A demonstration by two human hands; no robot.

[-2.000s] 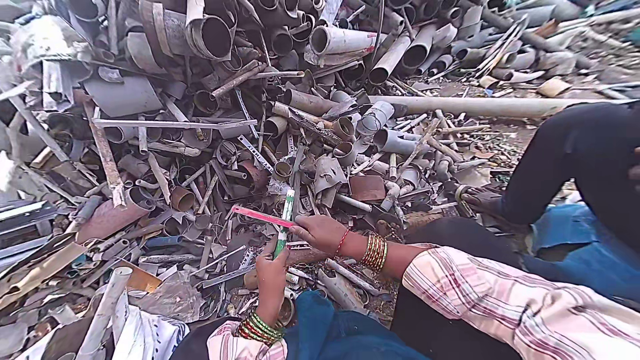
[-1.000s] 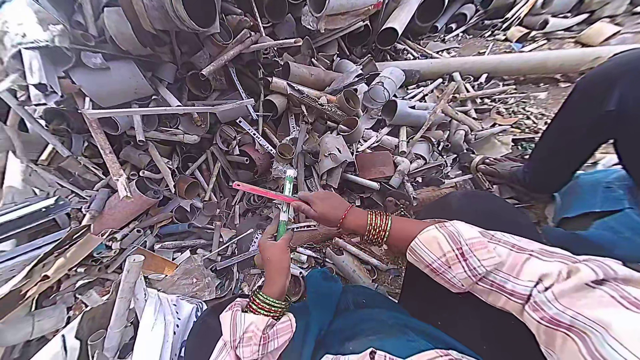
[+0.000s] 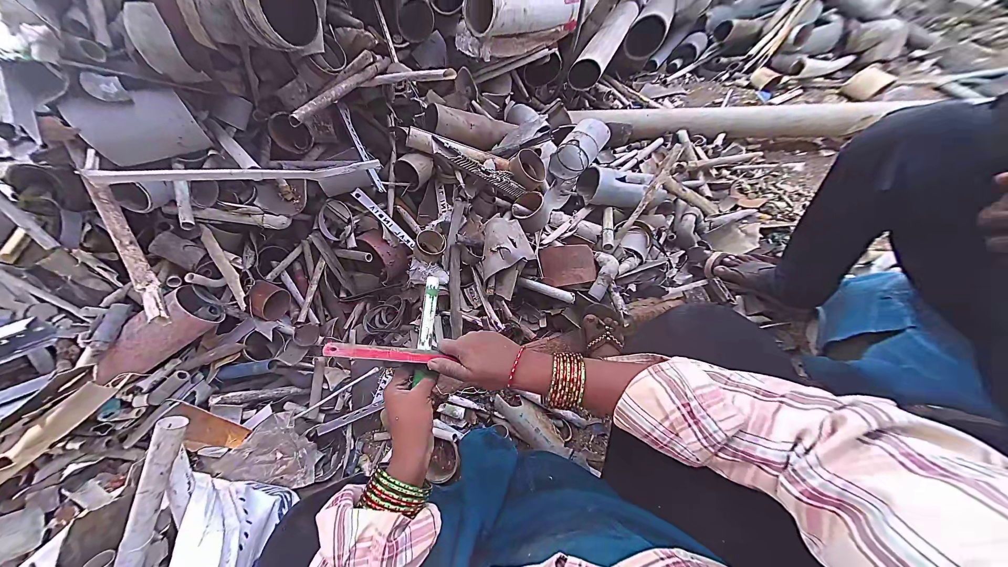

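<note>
My left hand [image 3: 409, 409] is closed around the lower, green end of a narrow green-and-white tube [image 3: 428, 315], whose whitish end points up and away from me. A flat red bar [image 3: 378, 353], perhaps a blade or scraper, lies crosswise against the tube. Its right end is in the grip of my right hand [image 3: 480, 360]. Both hands are close together over the scrap heap. The lower end of the tube is hidden in my left fingers.
Broken plastic pipes and offcuts are heaped in front and to the left. A long pale pipe [image 3: 756, 120] lies across the back right. At the right edge sits another person in dark clothing [image 3: 858, 189]. A white printed sheet [image 3: 228, 516] lies lower left.
The red bar has turned from a slant to nearly level across the tube since two seconds ago. Both hands have kept their holds. The view has shifted somewhat.
</note>
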